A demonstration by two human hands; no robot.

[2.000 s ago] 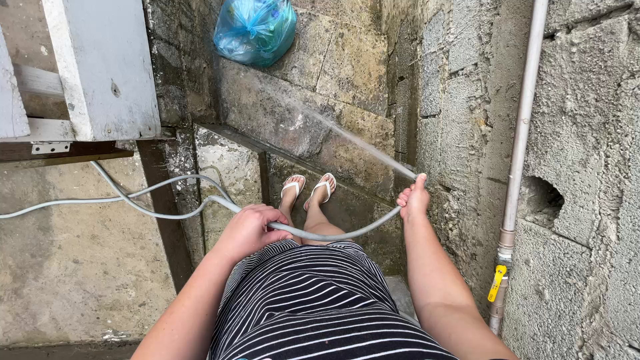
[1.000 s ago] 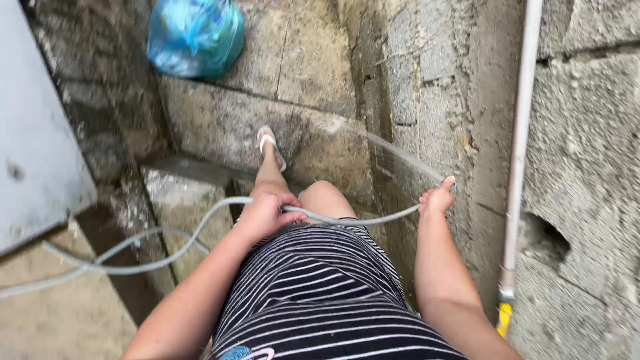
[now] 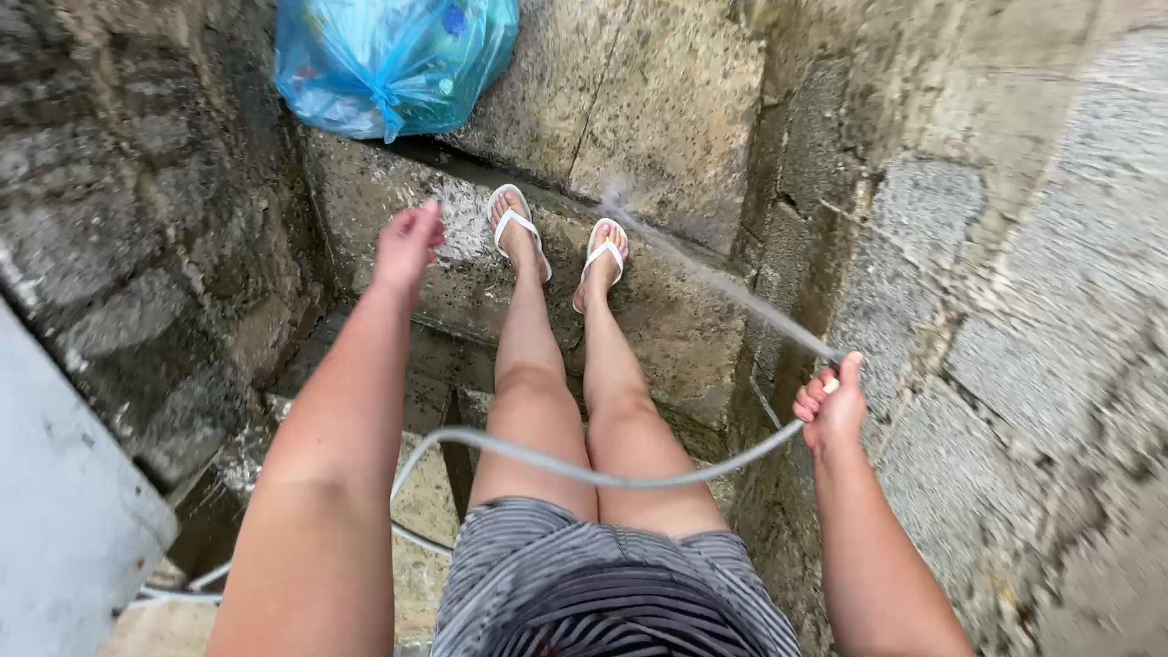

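Observation:
My right hand (image 3: pixel 834 401) is closed around the end of a grey garden hose (image 3: pixel 584 473), thumb at its mouth. A water jet (image 3: pixel 730 285) sprays from there up and left onto the concrete steps (image 3: pixel 401 210). The hose sags across my thighs, loops down at the left and passes partly hidden behind my left forearm. My left hand (image 3: pixel 410 242) is off the hose, raised in front of me below the tied blue plastic bag (image 3: pixel 392 68); it is slightly blurred, its fingers loosely curled with nothing seen in them.
I stand in white flip-flops (image 3: pixel 518 228) on a wet concrete step. Rough block walls rise at the right (image 3: pixel 1013 365) and left (image 3: pixel 119 210). A pale, flat panel (image 3: pixel 64 511) juts in at the lower left. The bag sits on the step above my feet.
My left hand has let go of the hose and moved forward. My feet have stepped up nearer the blue bag. My right hand still holds the spraying hose end.

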